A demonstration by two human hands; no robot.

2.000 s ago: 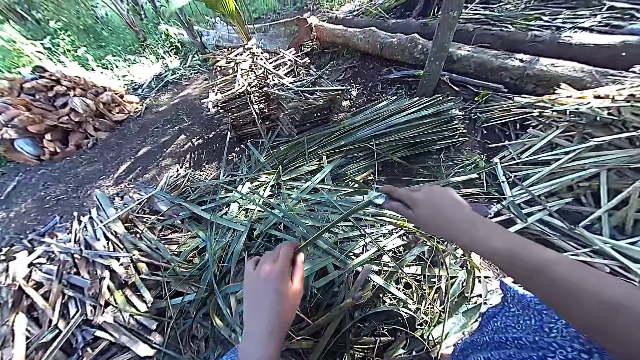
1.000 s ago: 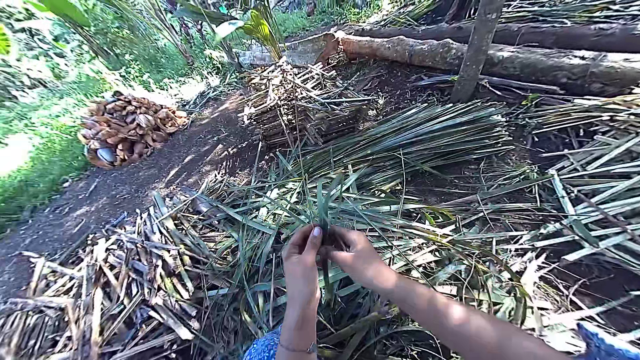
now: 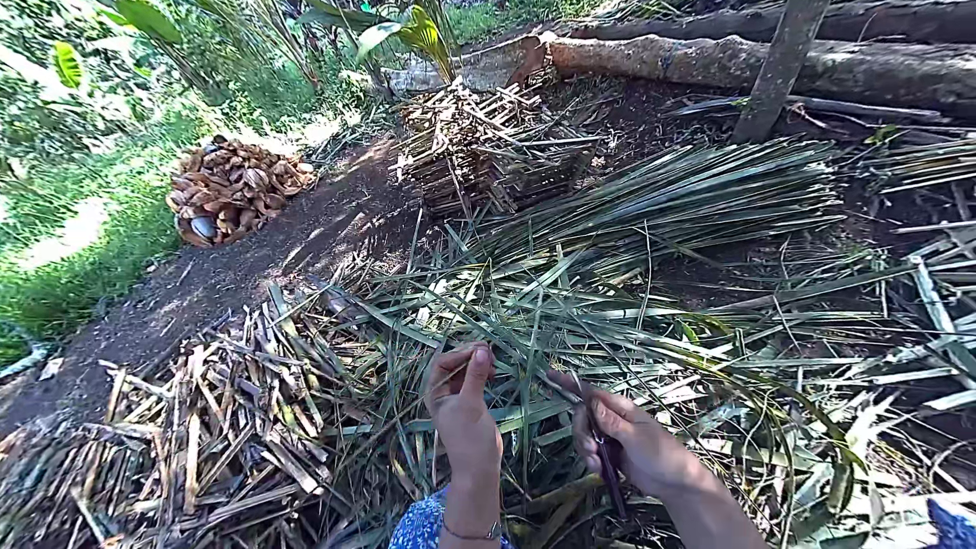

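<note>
My left hand [image 3: 463, 393] is raised over a heap of green palm leaf strips [image 3: 526, 320], thumb and forefinger pinched together, apparently on a thin strand of leaf. To its right, my right hand [image 3: 629, 435] is closed around a knife [image 3: 606, 457] with a dark handle; the handle points down past the palm and a short bit of blade shows by the forefinger. The two hands are apart. Beyond them lies a bundle of long green leaf strips [image 3: 671, 202], laid side by side on the dark soil.
Cut dry stalk pieces [image 3: 229, 427] are heaped at the lower left. A stack of sticks [image 3: 480, 152] stands behind the leaves, with a pile of coconut husks [image 3: 232, 191] farther left. A fallen log [image 3: 686, 61] and an upright post [image 3: 781, 72] are at the back right.
Two seconds ago a strip was stretched between my hands; one second ago they were together on a leaf. Now they have separated, the knife in the right.
</note>
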